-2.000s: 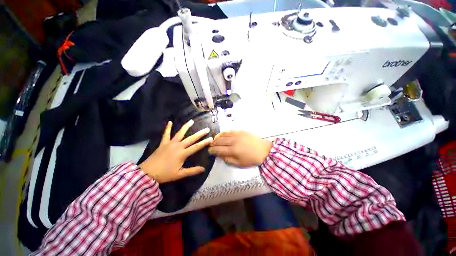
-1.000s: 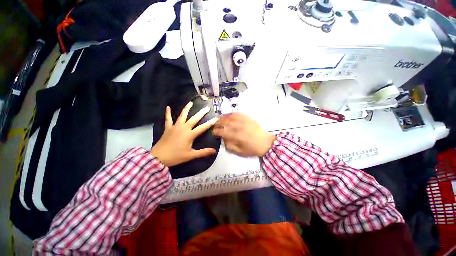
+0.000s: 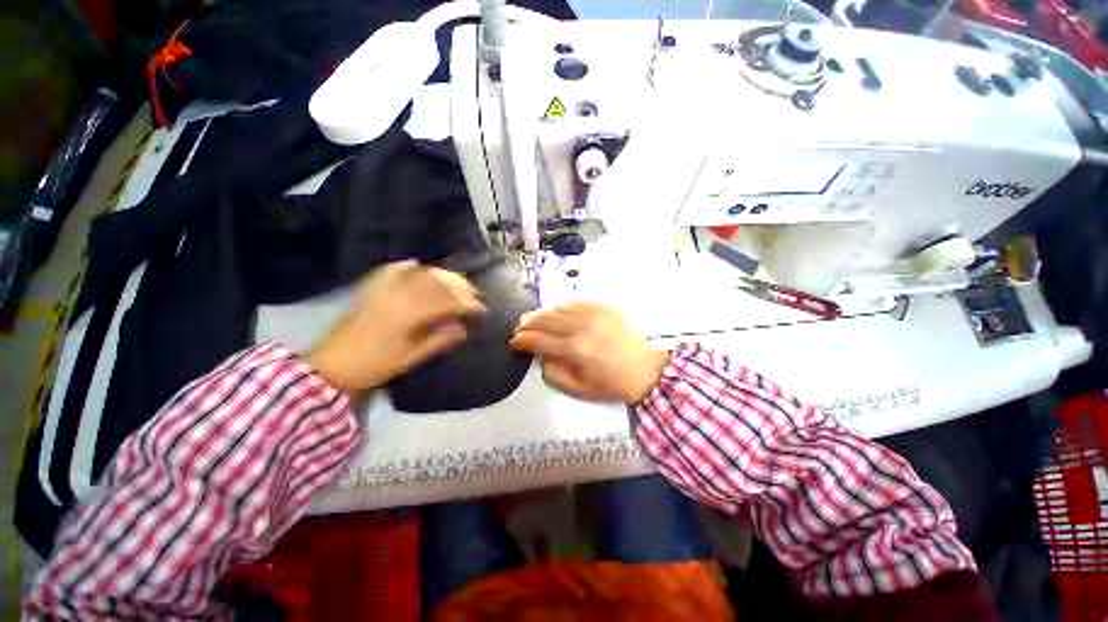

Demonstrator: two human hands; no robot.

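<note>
A black garment panel point(image 3: 468, 371) lies on the sewing table, its rounded near end in front of the presser foot point(image 3: 530, 267) of the white "brother" sewing machine point(image 3: 778, 134). My left hand point(image 3: 407, 322) is on the panel's left edge, blurred, with its fingers bent together; whether it grips the cloth cannot be told. My right hand point(image 3: 592, 351) pinches the panel's right edge just in front of the presser foot. The needle point is too small to make out.
Red-handled thread snips point(image 3: 802, 301) lie under the machine arm. A white rounded paddle point(image 3: 376, 83) stands left of the head. A black-and-white striped garment part point(image 3: 103, 377) lies at left. Red plastic baskets point(image 3: 1075, 486) show at lower right and below the table.
My left hand has gone from spread flat on the panel to bent fingers at its left side. The panel's near end reaches less far towards me. My right hand stays at its edge.
</note>
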